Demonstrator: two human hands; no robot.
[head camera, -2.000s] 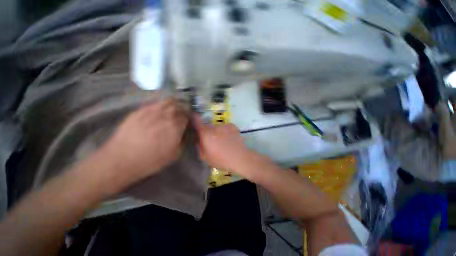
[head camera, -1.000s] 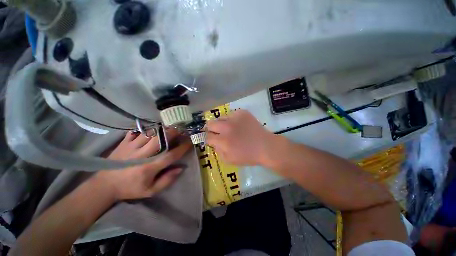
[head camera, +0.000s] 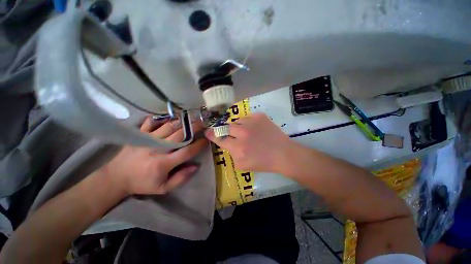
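The grey-brown fabric (head camera: 175, 214) lies left of the needle area and hangs over the table's front edge. My left hand (head camera: 150, 167) rests on it with fingers spread towards the presser foot, partly behind the pale curved guard (head camera: 57, 98). My right hand (head camera: 255, 142) is at the small ribbed knob (head camera: 221, 130) right of the foot, its fingertips at the fabric's right edge. Whether they pinch the cloth cannot be told. The needle is hidden among small metal parts (head camera: 209, 116). A larger cream knob (head camera: 218, 96) is on the machine head (head camera: 330, 36).
Yellow tape (head camera: 232, 180) is on the bed. A phone (head camera: 312, 95) with a lit screen, snips (head camera: 364, 124), a small flat block (head camera: 393, 141) and a black tray (head camera: 428, 129) lie to the right. A yellow package (head camera: 397, 175) and clear bag (head camera: 439, 185) are below.
Since a second ago the view has shifted, so the machine parts sit further right. My right fingertips are closer to the fabric edge, below the small knob. My left hand stays on the fabric.
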